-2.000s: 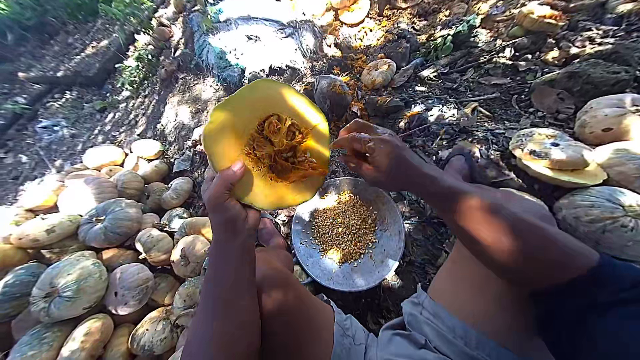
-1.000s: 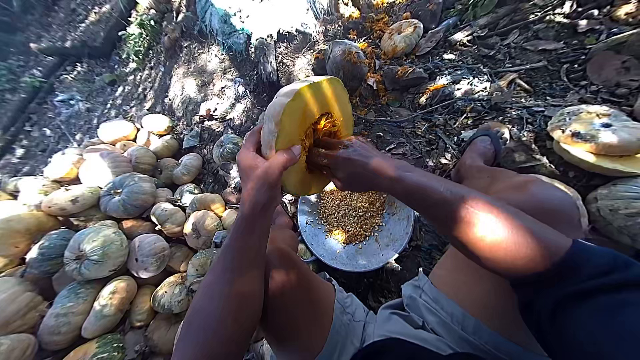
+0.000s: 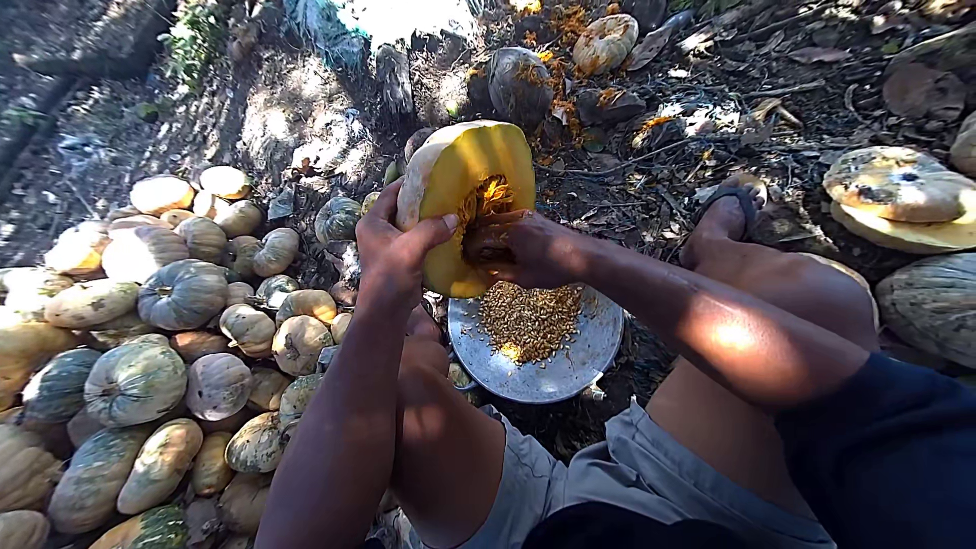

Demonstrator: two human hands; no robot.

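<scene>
My left hand grips the rim and rind of a halved pumpkin, its thumb on the yellow flesh. The half is tilted, with its cut face turned to the right. My right hand reaches into the cavity among orange fibres; its fingertips are hidden, so whether they hold pulp cannot be told. Below both hands, a round metal pan bears a heap of pumpkin seeds.
A large pile of whole pumpkins lies to the left. On the right rest cut pumpkin halves near another pumpkin. A coconut-like husk and scattered orange pulp lie ahead. My sandalled foot is right of the pan.
The pumpkin half, whose cut face showed fully two seconds ago, is now turned sideways. My right hand has moved from beside its edge into the cavity.
</scene>
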